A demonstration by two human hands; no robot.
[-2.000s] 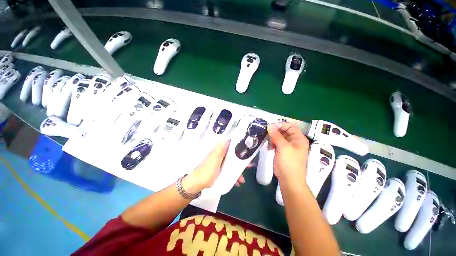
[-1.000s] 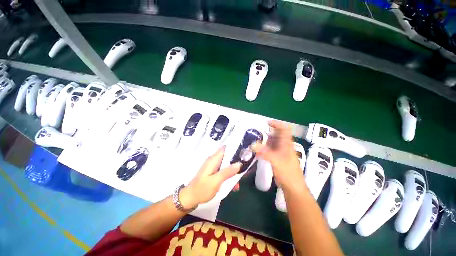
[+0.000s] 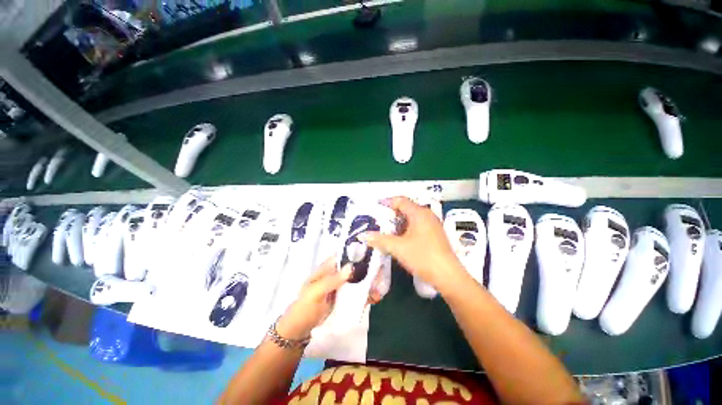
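A glossy white device (image 3: 348, 305) with a dark oval front panel (image 3: 359, 251) on its head is between my hands above the white sheet (image 3: 253, 328). My left hand (image 3: 315, 299) grips it from the left side and below. My right hand (image 3: 414, 240) is at the panel's right edge, with the thumb on the panel and the fingers at the head. A loose dark oval panel (image 3: 228, 300) lies on the sheet to the left. Two devices with dark panels (image 3: 302, 221) lie just left of the held one.
White devices (image 3: 559, 273) stand side by side at the right, and more (image 3: 134, 242) at the left. One lies across the pale rail (image 3: 625, 187). Several are spaced on the green belt (image 3: 340, 134). A grey post (image 3: 119, 150) slants at the left. A blue bin (image 3: 119, 340) is below.
The view has tilted up and turned. My right hand has come from the panel's right side to rest its thumb on the panel. The held device is now more upright in view.
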